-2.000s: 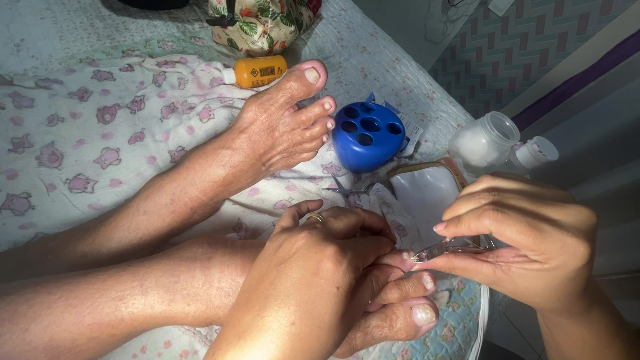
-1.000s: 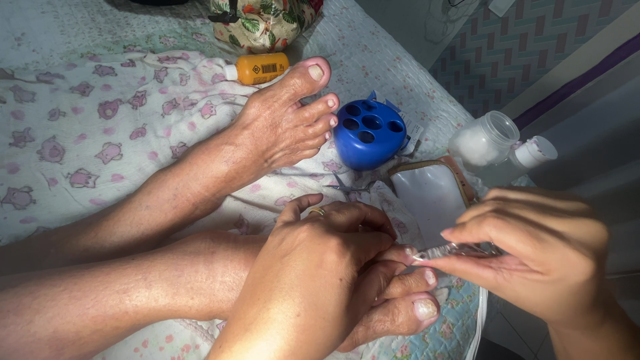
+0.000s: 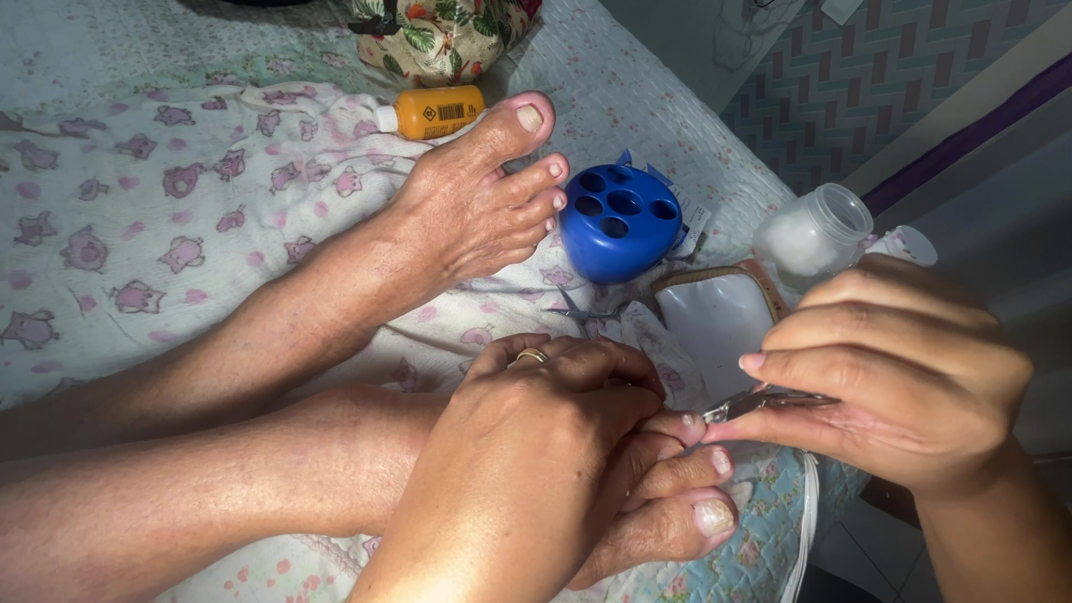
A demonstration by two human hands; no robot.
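Observation:
My left hand [image 3: 536, 435], with a ring on one finger, wraps over another person's near foot [image 3: 653, 536] and grips its toes. One smaller toe [image 3: 682, 425] sticks out between its fingers. My right hand [image 3: 888, 377] is closed on metal cuticle nippers [image 3: 766, 400], whose jaws are at the tip of that toe. The person's other foot [image 3: 469, 201] lies farther back on a patterned cloth [image 3: 184, 209], toes up. Small metal scissors [image 3: 582, 313] lie on the cloth between the feet. Fingers of my left hand hide part of the near foot.
A blue holder with round holes [image 3: 620, 222] stands beside the far foot. Right of it are an open white-lined case [image 3: 716, 314], a clear jar with cotton [image 3: 812, 230] and a small white-capped container [image 3: 909, 244]. An orange bottle [image 3: 440, 112] and a floral bag [image 3: 435, 38] lie behind.
My right hand and the nippers have shifted slightly, staying close to the same toe. My left hand keeps its hold on the near foot.

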